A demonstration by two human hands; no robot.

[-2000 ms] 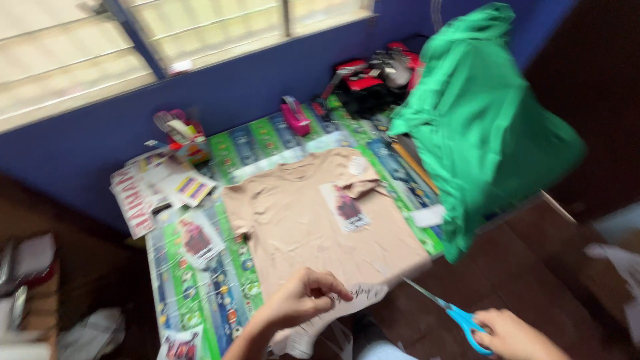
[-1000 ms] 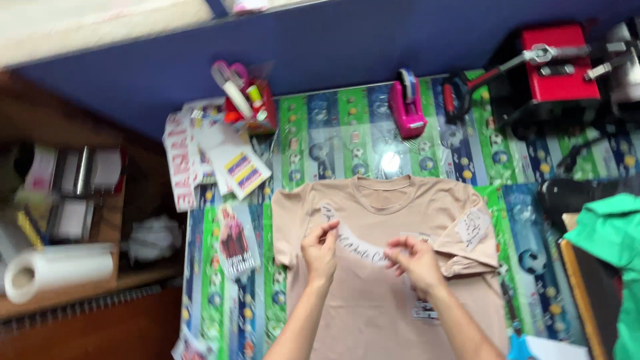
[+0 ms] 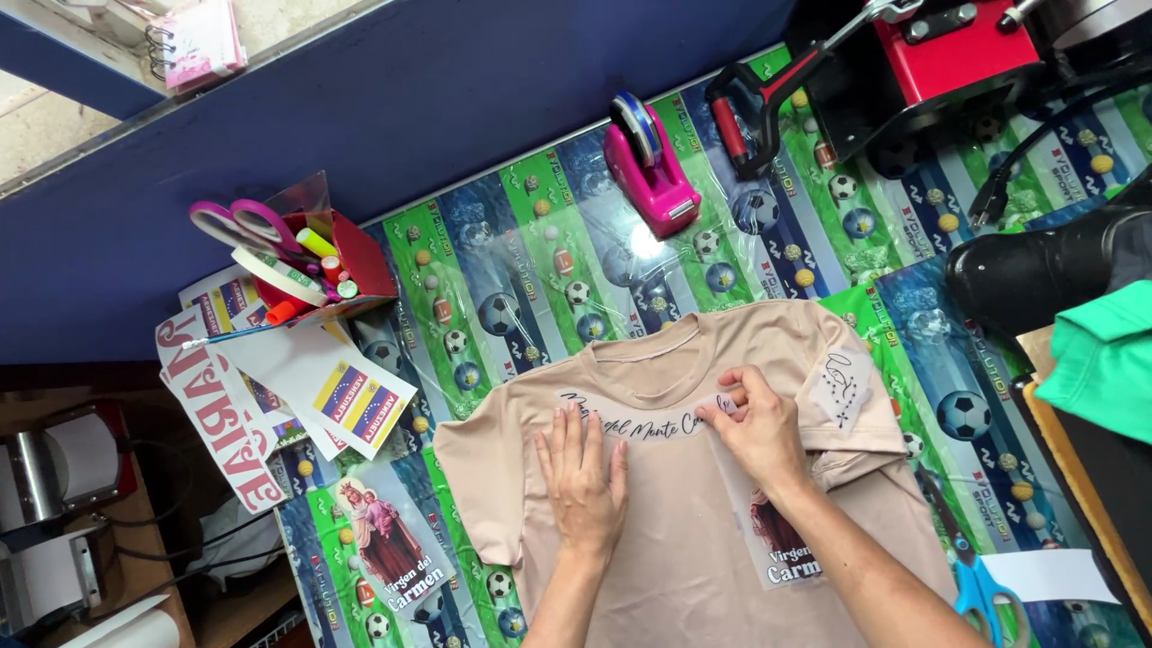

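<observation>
A beige T-shirt [image 3: 648, 522] lies spread on the table, collar toward the wall. Just below its collar is a curved transfer-film strip [image 3: 657, 430] with black script lettering. My left hand [image 3: 585, 481] rests flat, fingers over the strip's left part. My right hand [image 3: 751, 423] pinches the strip's right end between thumb and fingers. A printed figure transfer [image 3: 781, 540] lies on the chest, partly under my right forearm. Another transfer with a line drawing [image 3: 841, 387] is on the sleeve at right. Blue-handled scissors [image 3: 976, 585] lie beside the shirt, near my right forearm.
A pink tape dispenser [image 3: 652, 171] and a red-and-black heat press [image 3: 958, 54] stand along the wall. At left are a red pen holder [image 3: 364, 256], printed sheets [image 3: 360, 405] and a figure transfer [image 3: 391, 540]. Green cloth [image 3: 1102, 360] lies at right.
The scissors, in my right hand two seconds ago, now lie on the table. My left hand has flattened onto the lettered strip, which both hands held at its ends one second ago.
</observation>
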